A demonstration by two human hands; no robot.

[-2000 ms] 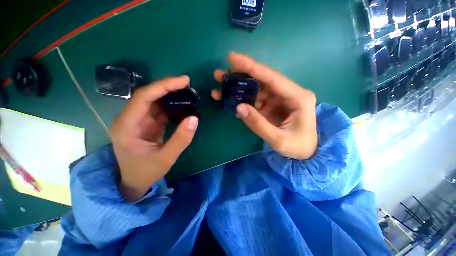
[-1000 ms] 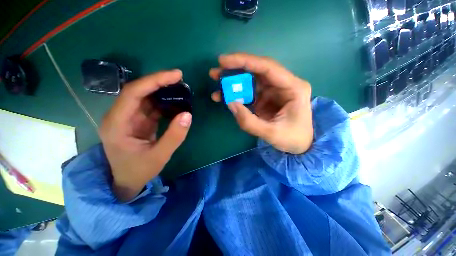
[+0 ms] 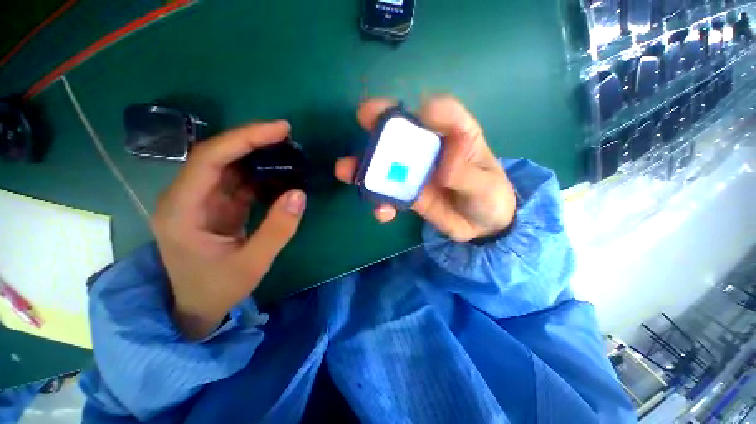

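Note:
My left hand (image 3: 224, 219) holds a black watch (image 3: 277, 171) between thumb and fingers; its dark screen shows a small line of white text. My right hand (image 3: 464, 170) holds a square smartwatch (image 3: 402, 160) by its edges, tilted, with its screen facing up. That screen is white with a small cyan square. The two watches are apart, above the green surface (image 3: 331, 273).
One black square watch (image 3: 157, 131) lies left of my left hand, another (image 3: 387, 18) at the top edge. A dark round watch (image 3: 15, 132) is far left, above a white and yellow paper (image 3: 58, 248) with a pink-red pen (image 3: 21, 305). A clear blister tray (image 3: 655, 74) holds black watches at right.
The right watch's screen went from dark menu text to blue, then to white with a cyan square. My right hand has tilted that watch. The left hand still holds its watch.

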